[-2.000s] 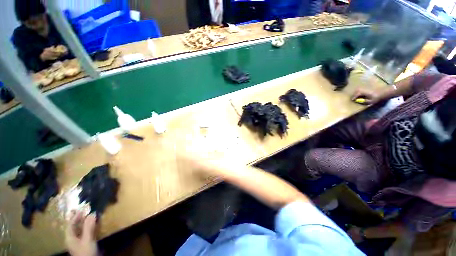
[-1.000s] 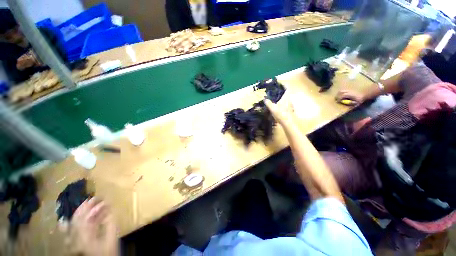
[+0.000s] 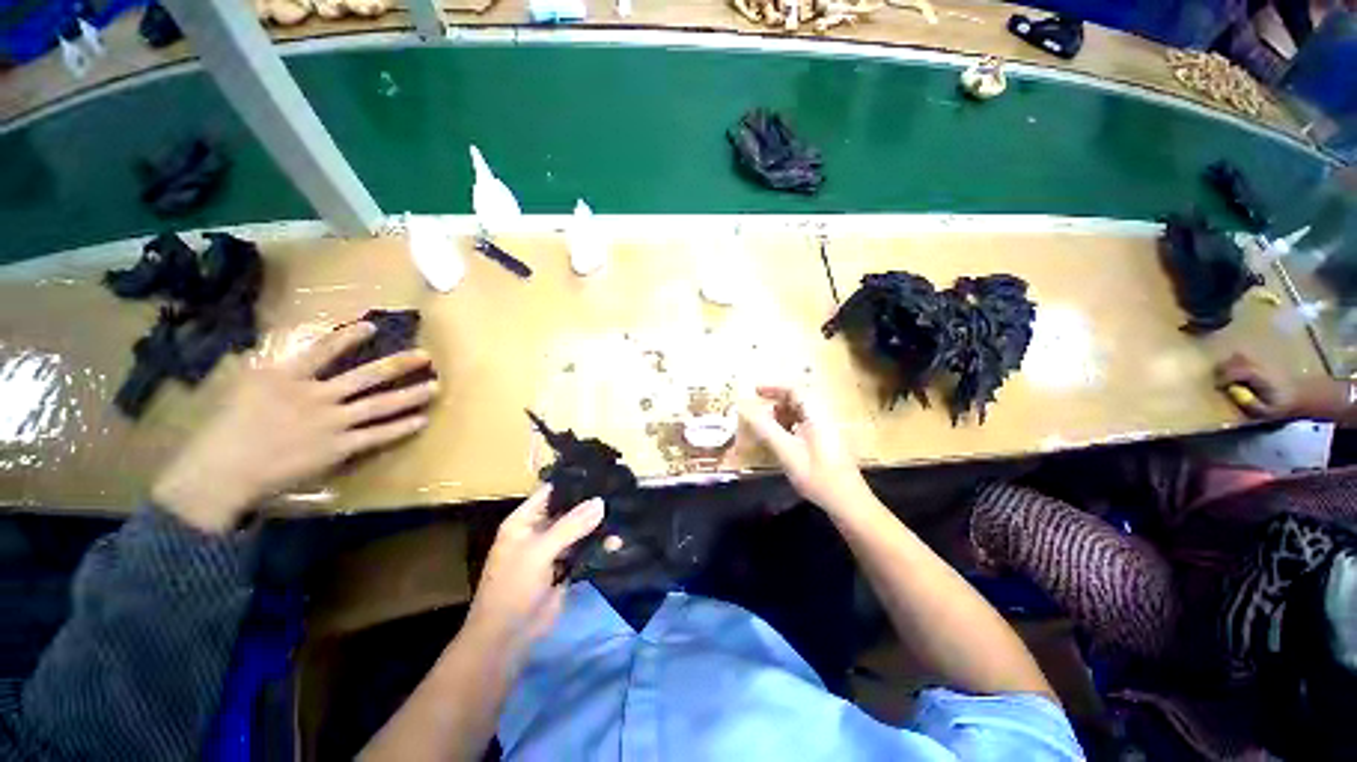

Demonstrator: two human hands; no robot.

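My left hand (image 3: 533,563) grips a black ragged part (image 3: 591,474) over the bench's front edge, its thin tip pointing up and left. A pale round spot shows on the part near my thumb. My right hand (image 3: 793,444) is just right of a whitish round dish (image 3: 710,430), fingers loosely apart, with nothing visible in it. Its fingertips are slightly blurred.
Another person's hand (image 3: 305,410) rests on a black clump at left, beside more black parts (image 3: 194,316). White bottles (image 3: 584,241) and a dark stick (image 3: 503,258) stand or lie behind. Paired clumps (image 3: 953,340) and a thin stick (image 3: 831,271) lie right. The green belt (image 3: 625,134) runs behind.
My right hand has come back from the right-hand clumps to beside the dish. The separate clump there is gone. My left hand now shows holding a black part. The view has turned.
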